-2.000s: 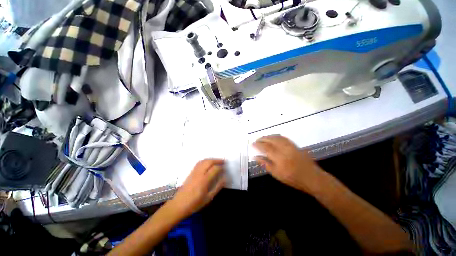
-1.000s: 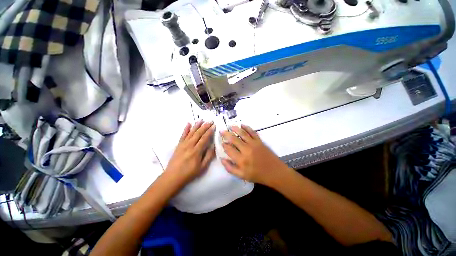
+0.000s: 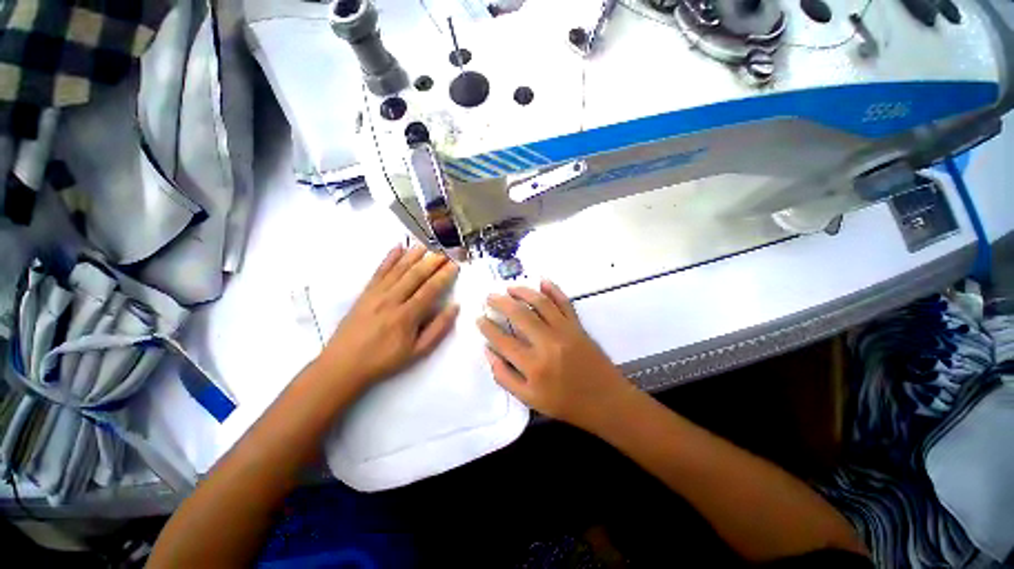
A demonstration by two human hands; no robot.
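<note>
A white pocket piece (image 3: 428, 428) with rounded lower corners lies flat under both hands and hangs a little over the table's front edge. Its upper end is at the presser foot (image 3: 508, 265) of the white sewing machine (image 3: 712, 156) with a blue stripe. My left hand (image 3: 389, 311) lies flat on the cloth, left of the presser foot, fingertips near the needle area. My right hand (image 3: 550, 353) rests on the cloth's right edge just below the foot, fingers slightly bent. Neither hand grasps the cloth. The needle point cannot be made out.
A tied grey bundle (image 3: 83, 372) with a blue-ended strip lies at left. Checked parts (image 3: 83, 50) and grey cloth are heaped upper left. Pale pieces (image 3: 300, 100) lie behind the machine head. A dark control panel (image 3: 923, 215) is at right. A fanned stack (image 3: 906, 467) sits low at right.
The cloth, narrow and folded-looking at the table edge at first, now lies spread under the hands at the foot. My left hand has shifted slightly left. The camera view has moved closer to the machine.
</note>
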